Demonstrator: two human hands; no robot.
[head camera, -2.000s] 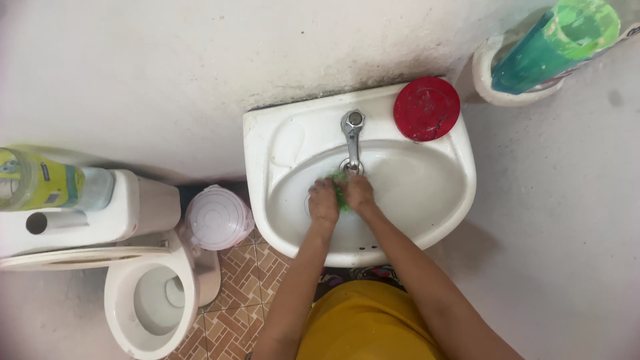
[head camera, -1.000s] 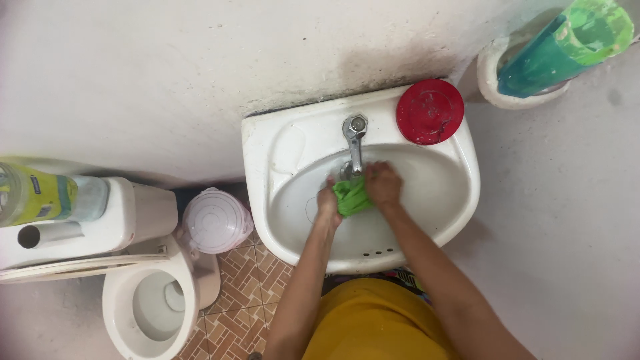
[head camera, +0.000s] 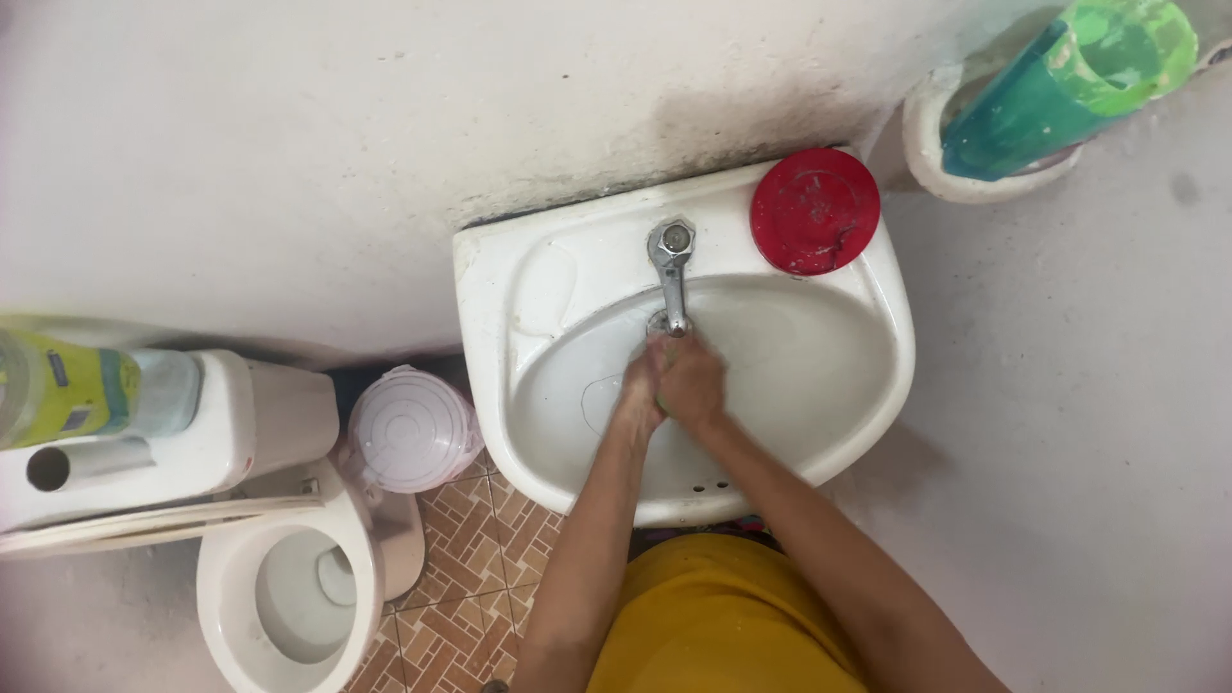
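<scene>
My left hand (head camera: 645, 383) and my right hand (head camera: 693, 378) are pressed together over the bowl of a white ceramic washbasin (head camera: 799, 375), just below the spout of a chrome tap (head camera: 673, 269). Between them they grip a green cloth (head camera: 664, 385), mostly hidden by the fingers, with only a sliver showing. Both hands are slightly blurred. The drain lies behind the spout tip and is partly covered.
A red plastic lid (head camera: 815, 212) rests on the basin's back right corner. A green plastic container (head camera: 1044, 106) leans in a wall-mounted holder (head camera: 924, 144). At left are a lidded white bucket (head camera: 409, 430), a toilet (head camera: 226, 597) and a plastic bottle (head camera: 72, 390) on the tank.
My hands have come closer together around the green cloth, which showed plainly between them a second ago and is now mostly covered.
</scene>
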